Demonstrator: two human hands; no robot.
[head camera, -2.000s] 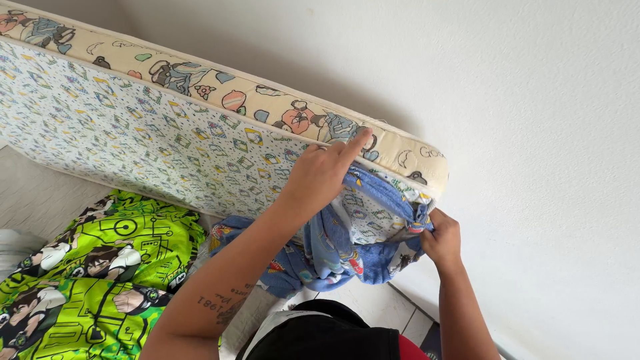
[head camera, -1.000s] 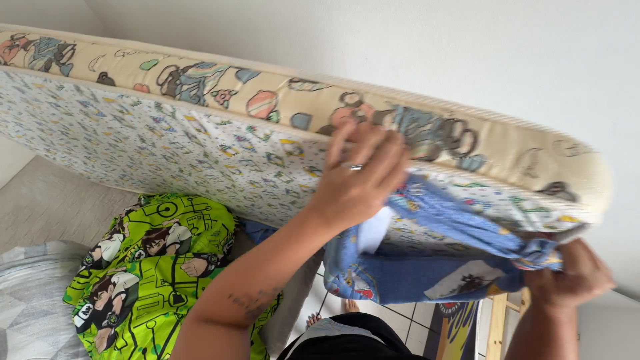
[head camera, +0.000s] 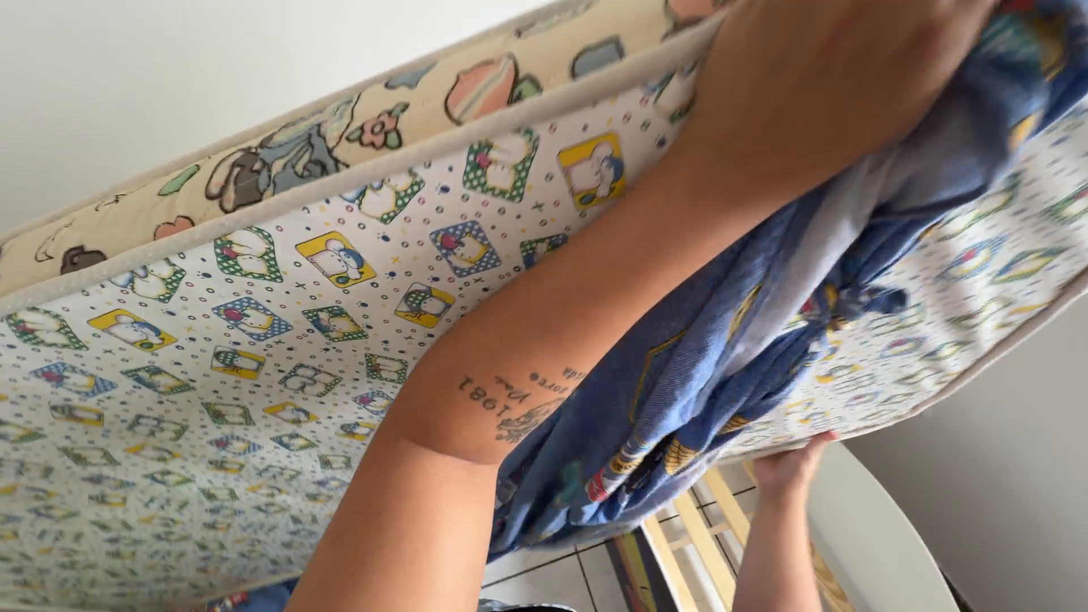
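Note:
A small mattress (head camera: 255, 340) with a printed pale cover and cream side band stands tilted in front of me. Blue patterned cloth, seemingly a sheet (head camera: 663, 382), hangs bunched and knotted across its face. My left hand (head camera: 850, 76) is at the upper right by the mattress edge and the cloth; its fingers are cut off by the frame, so its hold is unclear. Below, my right hand (head camera: 795, 463) grips the mattress's lower edge from underneath, thumb in sight.
Behind the mattress is a white wall (head camera: 170, 68). Under it are wooden slats (head camera: 697, 527), a tiled floor (head camera: 586, 574), a dark printed board or box (head camera: 637, 569) and a rounded pale surface (head camera: 867, 518) at the right.
The mattress has tilted and is closer to the camera. My right hand has left the knotted corner of the blue cloth and is at the lower edge. The green printed cloth is out of view.

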